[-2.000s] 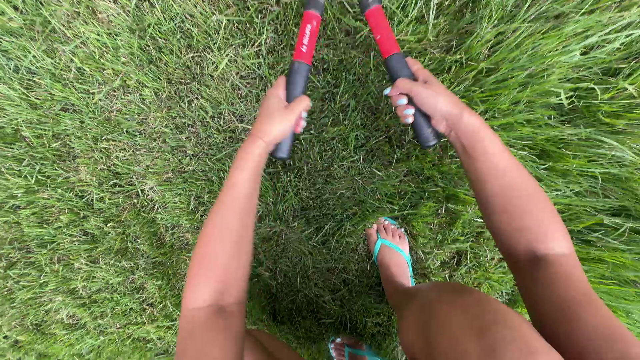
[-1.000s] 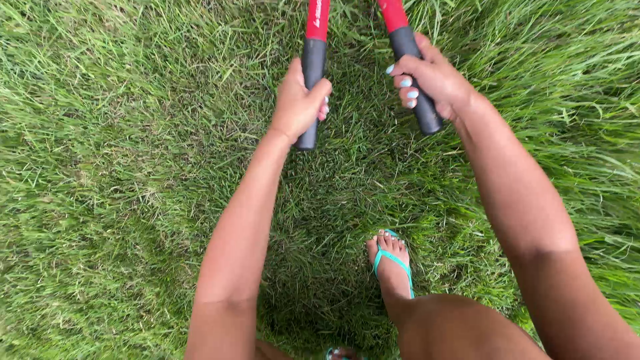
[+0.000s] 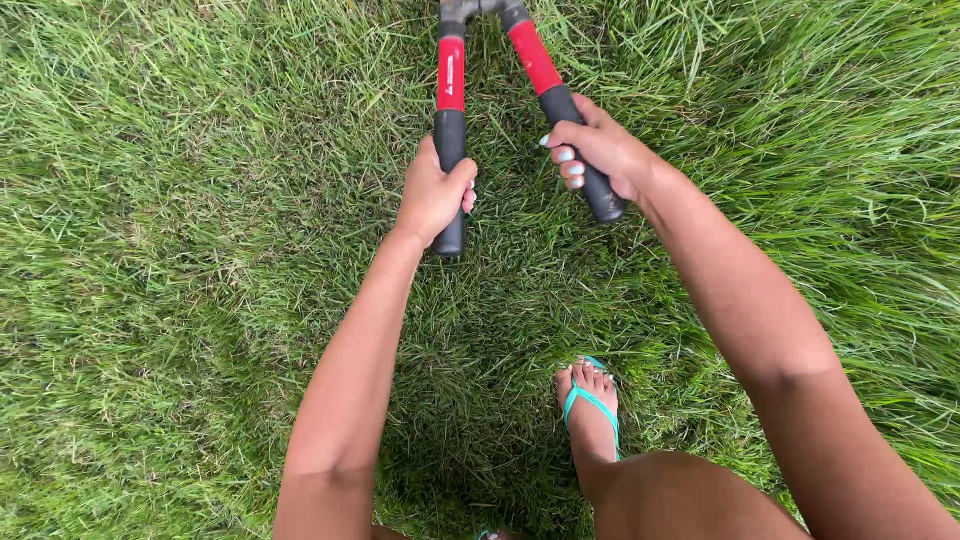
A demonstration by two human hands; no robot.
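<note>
My left hand [image 3: 436, 187] is wrapped around the black grip of the left handle [image 3: 451, 75] of a two-handled cutting tool, like hedge shears. The right handle [image 3: 535, 57] slants down to the right, its black grip held in my right hand [image 3: 596, 150]. Both handles are red above the grips, and the left one bears writing. They join at a worn metal part [image 3: 480, 7] at the top edge. The tool's blades are out of view.
Short, matted grass [image 3: 225, 262] spreads on the left and in the middle. Taller grass [image 3: 847, 150] stands on the right. My foot in a turquoise flip-flop [image 3: 592, 405] is below the right handle, and part of another shows at the bottom edge.
The handles have come lower into view than one second ago, with the metal joint now showing. Both hands have kept their hold on the grips.
</note>
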